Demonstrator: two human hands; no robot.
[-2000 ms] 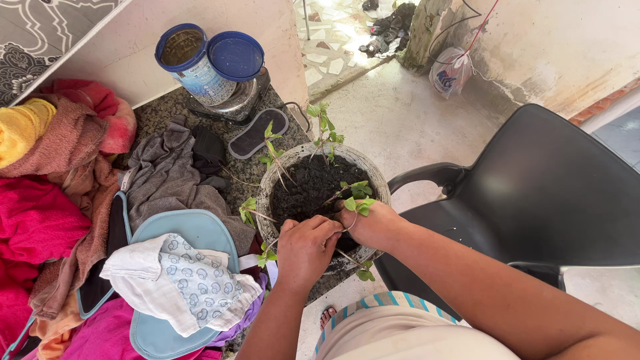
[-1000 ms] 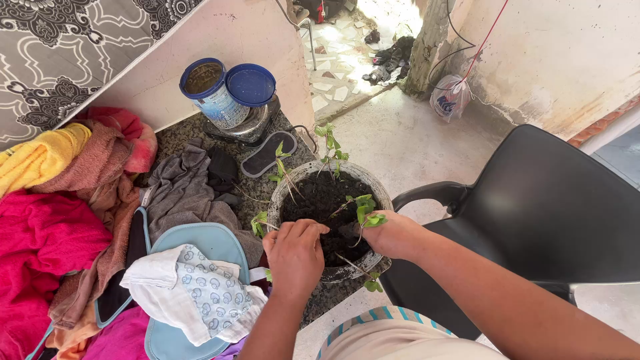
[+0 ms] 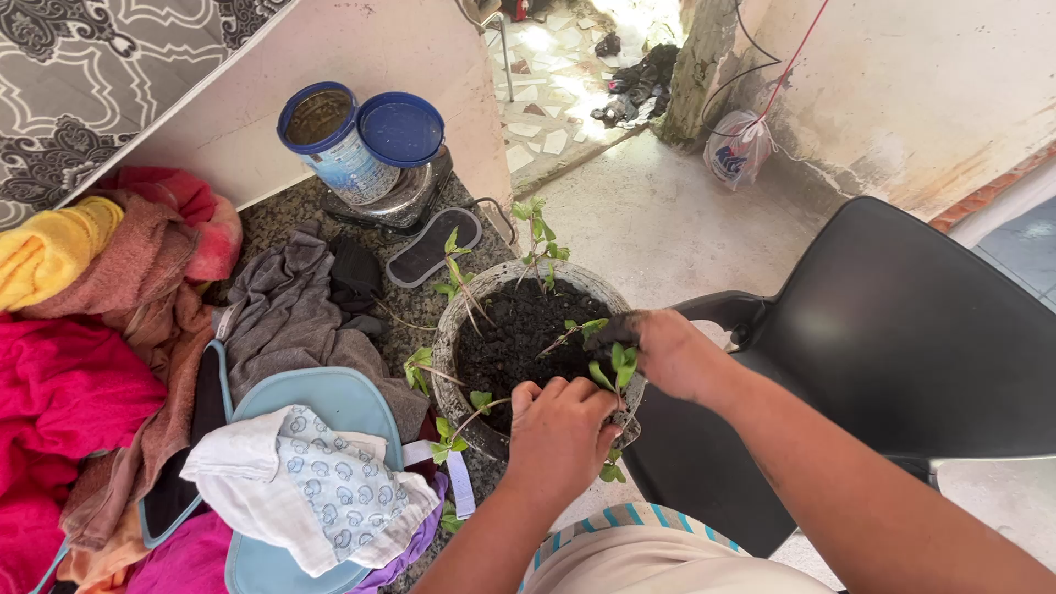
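Observation:
A round, rough-rimmed plant pot (image 3: 446, 338) full of dark soil (image 3: 516, 330) stands on the speckled stone counter, with several leafy cuttings (image 3: 540, 235) around its edge. My left hand (image 3: 561, 421) rests at the near right of the pot, its fingertips around the stem of a small green cutting (image 3: 617, 367). Soil coats the fingers of my right hand (image 3: 652, 342), which are bent over the right rim just above that cutting; whether they hold anything is hard to tell. Another cutting (image 3: 569, 337) leans across the soil close to the right fingers.
Left of the pot lie heaped clothes (image 3: 289, 305), a light blue bib (image 3: 330, 392) and a printed white cloth (image 3: 330, 487). Behind are an open tin (image 3: 351, 169) with a blue lid (image 3: 401, 129) on an electric hot plate (image 3: 396, 202). A black chair (image 3: 891, 346) stands at the right.
My right hand has lifted from low at the pot's right side to over the rim, showing soil-covered fingers. My left hand has shifted right, toward the cutting at the near right edge.

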